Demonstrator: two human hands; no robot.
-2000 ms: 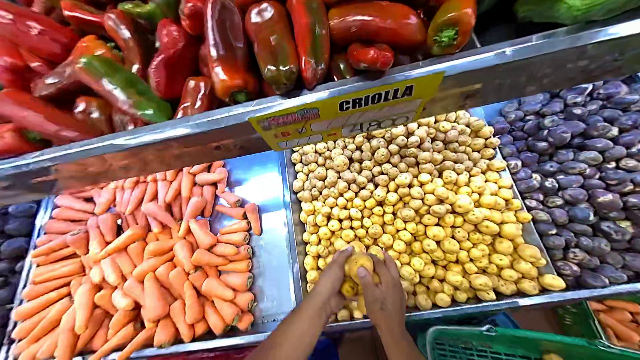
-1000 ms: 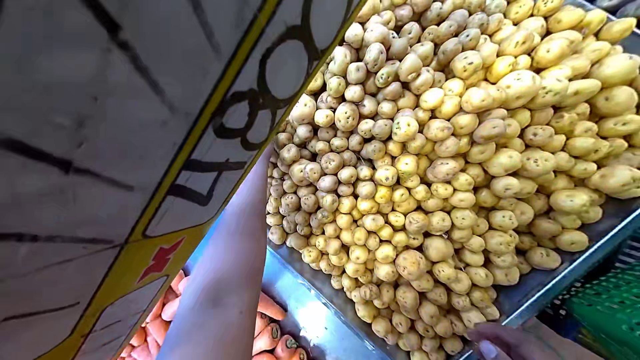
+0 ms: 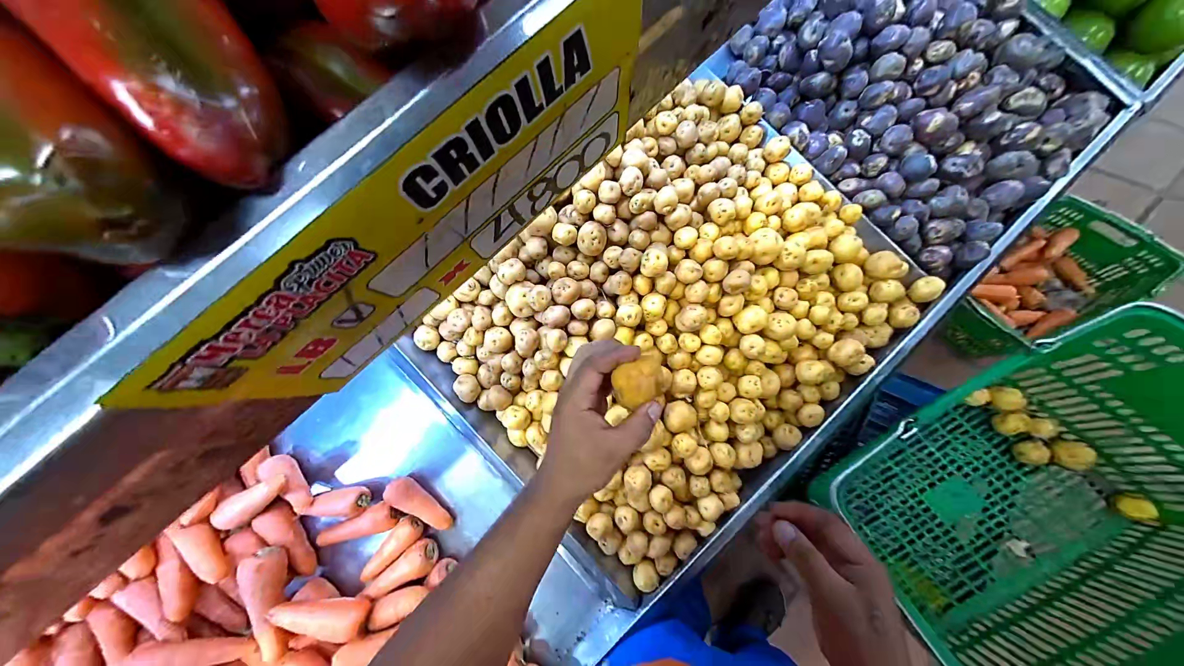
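Observation:
My left hand (image 3: 592,425) holds one yellow potato (image 3: 636,381) between thumb and fingers, just above the heap of small yellow potatoes (image 3: 694,319) in a metal bin. My right hand (image 3: 832,573) hangs past the bin's front edge, beside a green plastic basket (image 3: 962,407); its fingers are curled, and whether anything is between them cannot be seen. Several yellow potatoes (image 3: 1031,427) lie inside that basket.
Carrots (image 3: 314,592) fill the bin at lower left, purple potatoes (image 3: 916,111) the one at upper right. A yellow price sign (image 3: 407,240) hangs from the upper metal shelf, below red peppers (image 3: 185,83). Another green crate (image 3: 1110,245) with carrots stands at the right.
Two seconds ago both hands were together around potatoes at the front of the heap. They are now apart, the left over the heap and the right near the basket. The view has swung and tilted.

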